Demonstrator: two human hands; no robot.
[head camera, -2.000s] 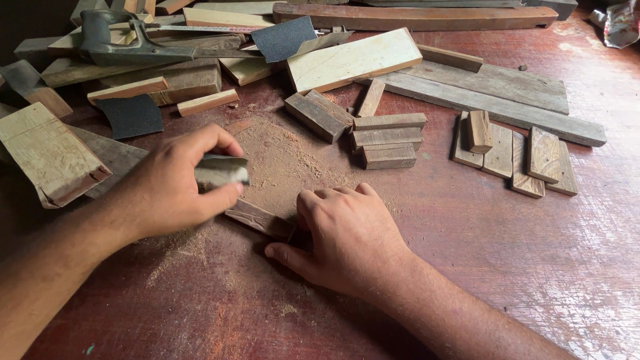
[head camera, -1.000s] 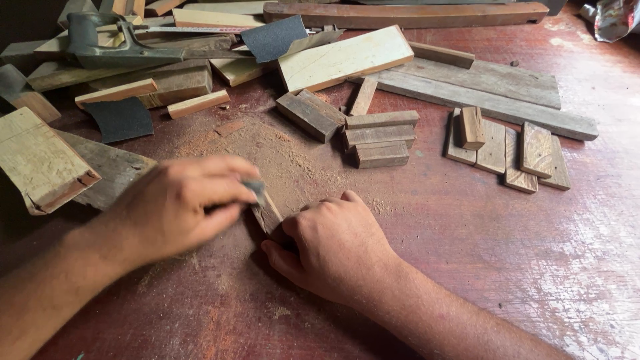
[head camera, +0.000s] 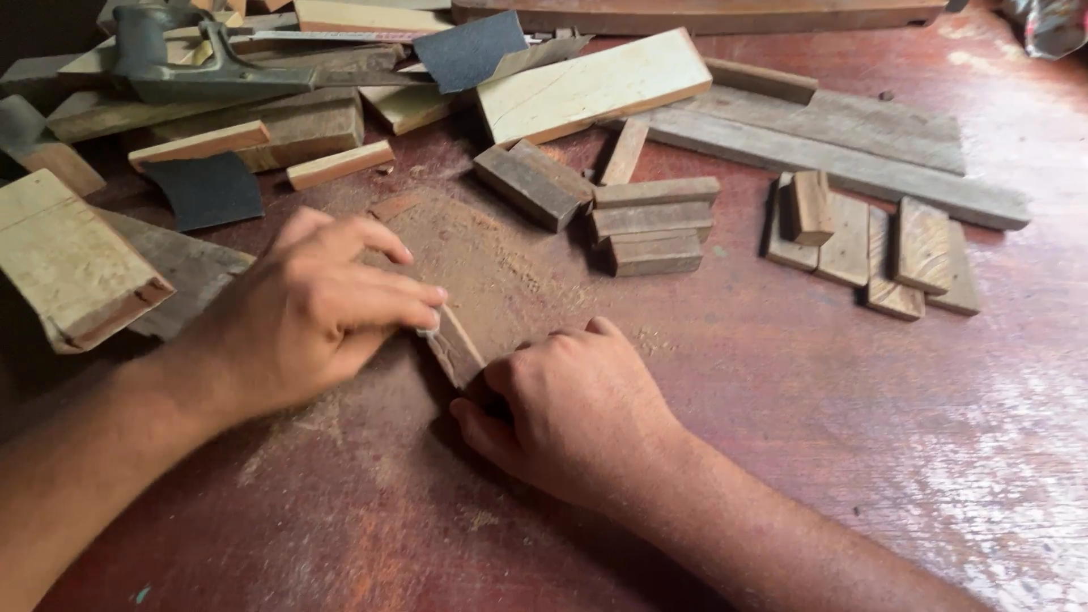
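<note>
My right hand (head camera: 569, 408) is closed on the near end of a small dark wood block (head camera: 456, 347), which slants up and left on the reddish tabletop. At the block's far end is my left hand (head camera: 331, 297), its fingertips pressing a small piece, seemingly folded sandpaper (head camera: 429, 325), against the wood. Most of that piece is hidden under the fingers. Fine sawdust (head camera: 501, 263) lies spread just beyond both hands. Several small dark wood blocks (head camera: 654, 253) rest past my right hand.
Dark sandpaper sheets (head camera: 208, 191) lie among wood offcuts at the left and back. A metal hand saw (head camera: 221, 72) rests on that pile. Long grey boards (head camera: 833, 161) and several small wood pieces (head camera: 922, 246) are at the right. A pale block (head camera: 76, 255) stands far left.
My left hand, lifted with the folded piece visible two seconds ago, has come down onto the block's far end. My right hand has kept its hold on the block.
</note>
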